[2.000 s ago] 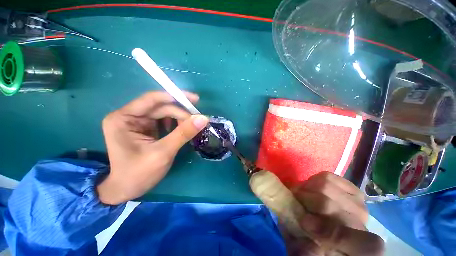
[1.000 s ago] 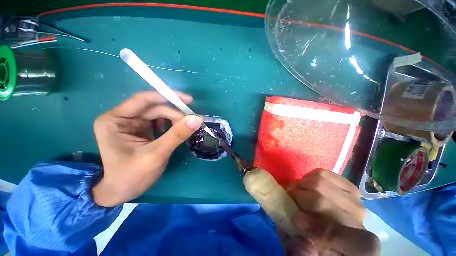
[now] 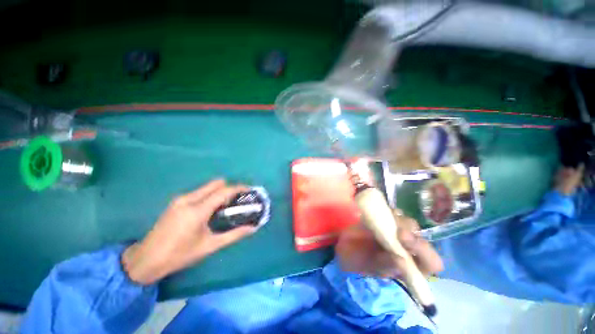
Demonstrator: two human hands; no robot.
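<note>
The picture is blurred. My left hand [image 3: 189, 228] grips a black round part [image 3: 228, 218] between thumb and fingers, at the whitish round holder [image 3: 264, 206] on the green mat. A bright streak crosses the part; I cannot tell if it is the tweezers or glare. My right hand [image 3: 357, 253] holds the soldering iron [image 3: 381, 218] by its cream handle. The iron's metal end points up past the right side of the red sponge pad [image 3: 323, 202], away from the part. Its thin tip is too blurred to make out.
A clear fume hood [image 3: 336, 121] stands behind the pad. A metal tray [image 3: 483, 196] with tape rolls lies right. A green-flanged solder spool [image 3: 42, 163] is left. Several black parts, one here [image 3: 272, 62], sit on the dark green strip. Another person's hand [image 3: 571, 178] is far right.
The view has shifted and shows more of the bench. My left hand has closed around the black part, and the raised tweezers no longer show clearly. The iron has moved away right, pointing up.
</note>
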